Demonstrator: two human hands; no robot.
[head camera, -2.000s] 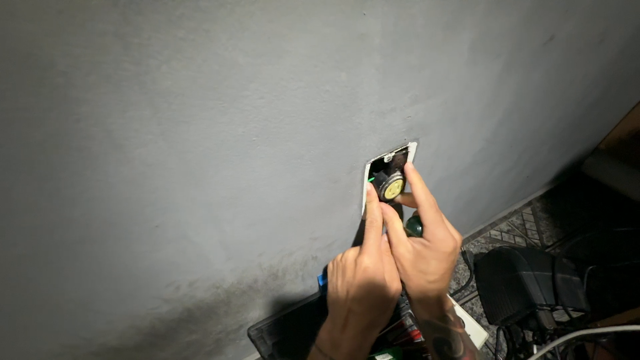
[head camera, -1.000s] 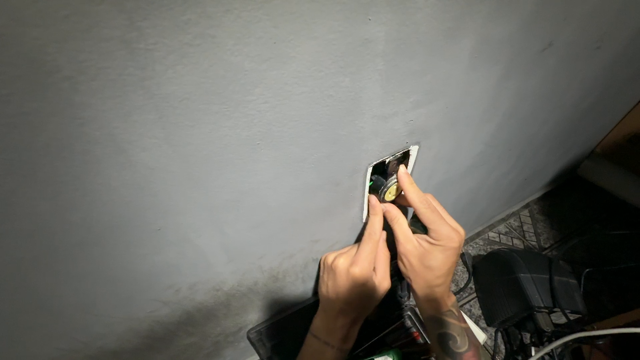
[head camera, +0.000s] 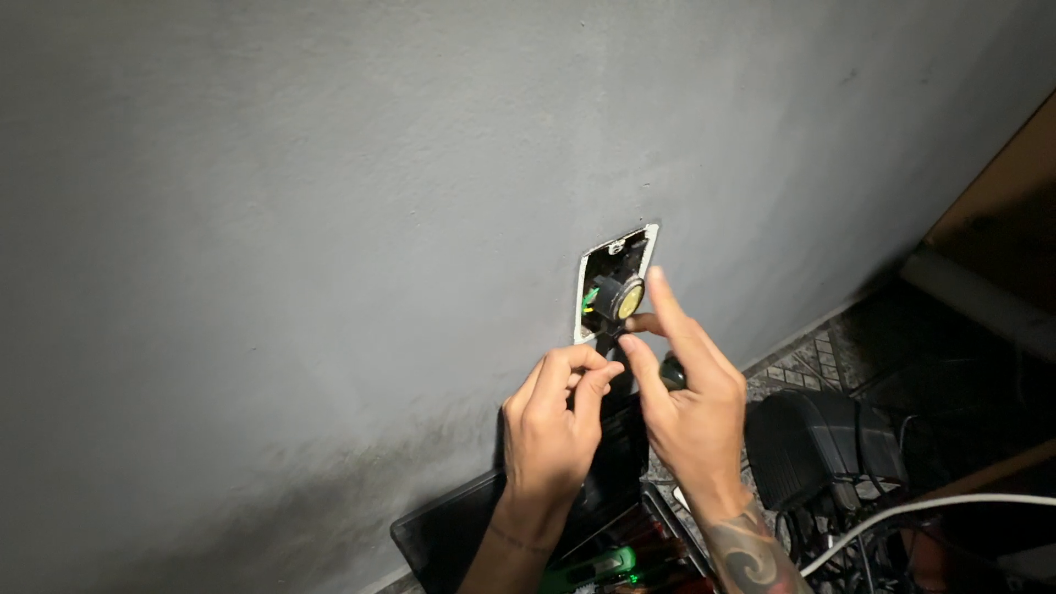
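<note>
A rectangular electrical wall box (head camera: 580, 299) with a pale rim is set in the grey wall. A round socket module (head camera: 630, 299), black with a yellowish face, sits tilted at its opening, and green and yellow wires (head camera: 590, 299) show beside it. My right hand (head camera: 693, 379) is at the module's lower right, index finger raised and thumb just below; whether a finger touches it is unclear. Below the box, my left hand (head camera: 557, 408) has its thumb and index fingertip pinched together, off the module; anything between them is too small to tell.
Beneath my hands lies a black case (head camera: 450, 528), with a green-handled tool (head camera: 590, 569) among other items. On the patterned floor at the right stands a black bulky object (head camera: 817, 445) with cables. A white cable (head camera: 932, 502) curves across the lower right.
My left hand has drawn away from the module, down and off the box. My right hand's fingers have spread, and more of the module and the wires shows.
</note>
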